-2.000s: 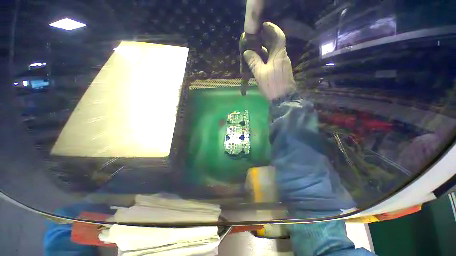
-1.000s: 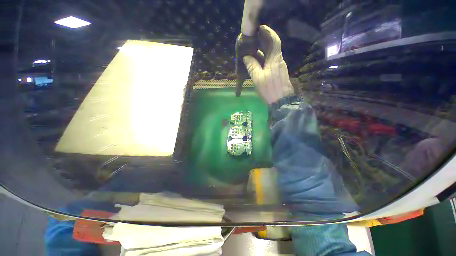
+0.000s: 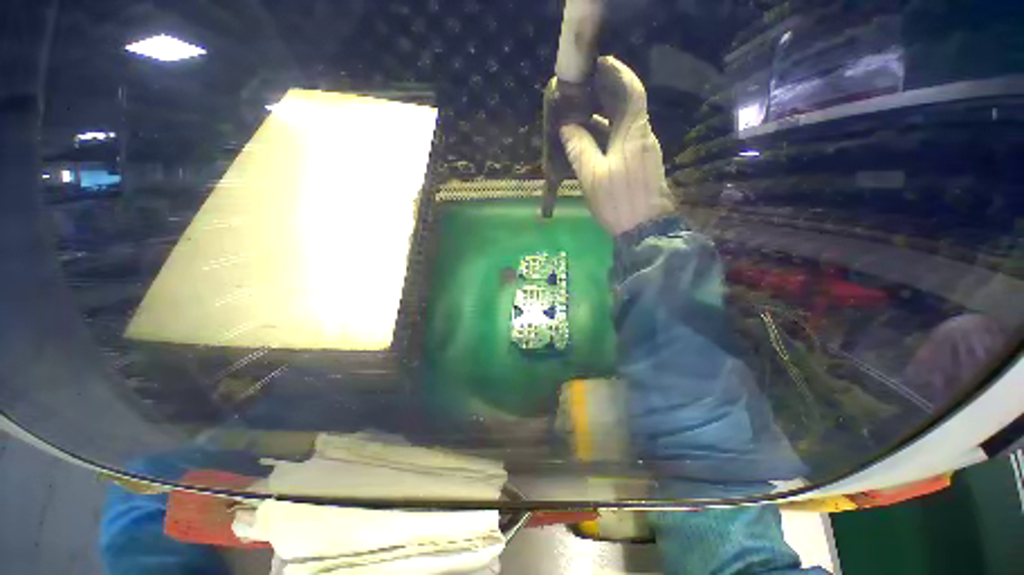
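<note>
Through the cabinet window, my right hand (image 3: 621, 152), in an off-white glove, grips the dark slim air nozzle (image 3: 550, 146) that hangs from a pale upper tube (image 3: 577, 39). The nozzle tip points down at the back edge of the green mat (image 3: 472, 337). A populated PCB panel (image 3: 541, 301) lies upright in view on the mat, in front of the nozzle tip and not touching it. My left hand is not visible; only a blue sleeve (image 3: 140, 522) shows at the lower left.
A bright cream slanted panel (image 3: 292, 225) stands at left. White cloths (image 3: 376, 539) lie on red padding (image 3: 202, 511) at the cabinet's lower edge. A grey pad with yellow edging (image 3: 601, 421) is beside my right sleeve. The dark-green conveyor (image 3: 921, 539) is at lower right.
My right hand and the nozzle moved slightly left, then back right. The PCB panel stays on the mat in about the same place.
</note>
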